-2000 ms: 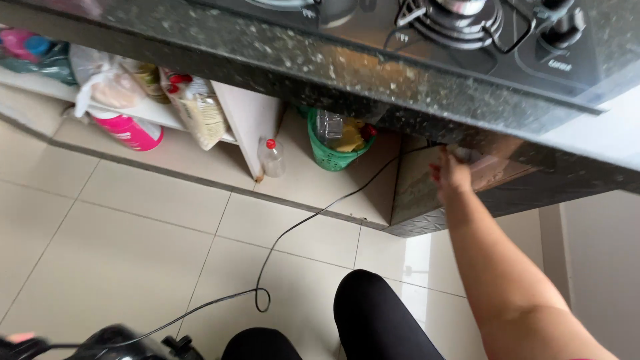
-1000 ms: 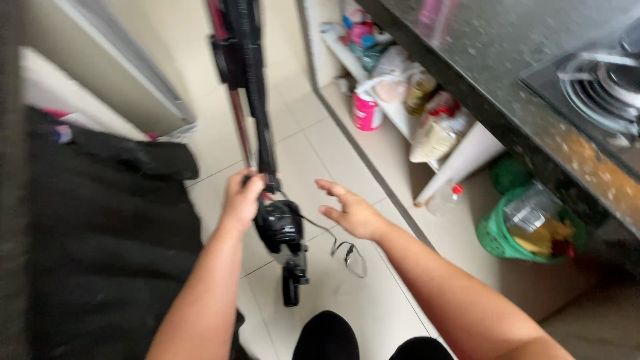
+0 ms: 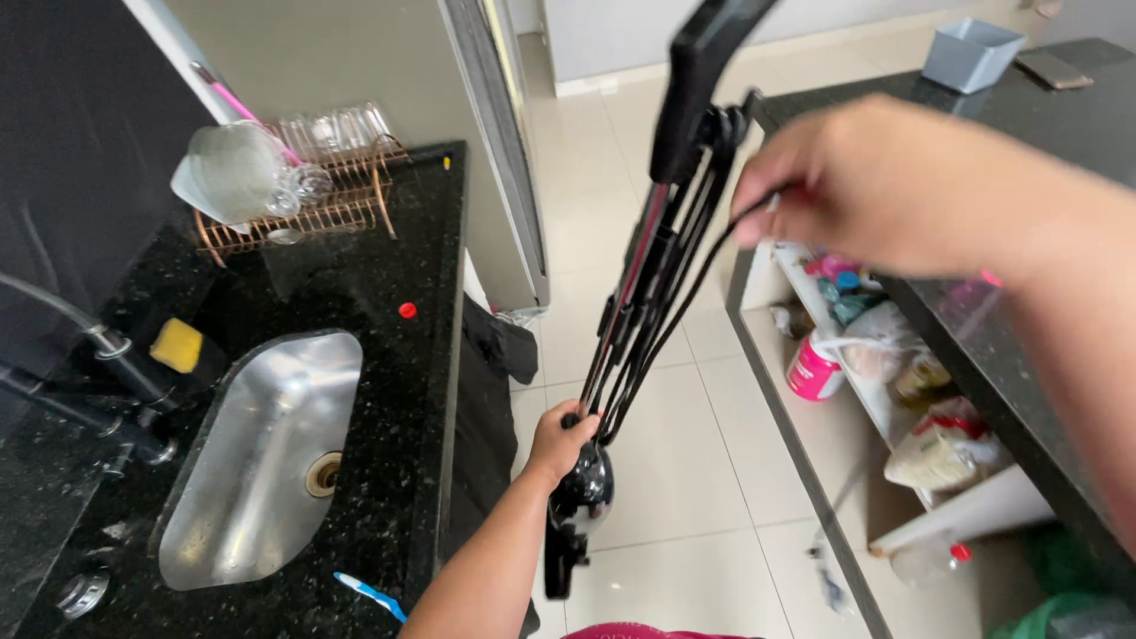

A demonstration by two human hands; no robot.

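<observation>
A black upright vacuum cleaner (image 3: pixel 581 488) stands tilted between the two counters, its handle (image 3: pixel 688 98) near the top of the view. My left hand (image 3: pixel 566 439) is closed around its lower shaft, just above the glossy body. Up by the handle, my right hand (image 3: pixel 803 191) pinches the black power cord (image 3: pixel 679 311) between thumb and fingers. Loops of that cord run along the shaft, from a hook below the handle down to the body. The right hand is somewhat blurred.
On the left, a black granite counter (image 3: pixel 382 426) holds a steel sink (image 3: pixel 266 461), a yellow sponge (image 3: pixel 176 346) and a copper-coloured dish rack (image 3: pixel 293 222). On the right, open shelves (image 3: pixel 887 390) with bags and a pink tub (image 3: pixel 812 368) sit under another counter (image 3: pixel 1003 355). A plastic bottle (image 3: pixel 927 564) is low right.
The view has swung left to the sink. My right hand, free and spread a second ago, now holds the cord up by the handle. Cord that lay loose on the floor now runs along the shaft.
</observation>
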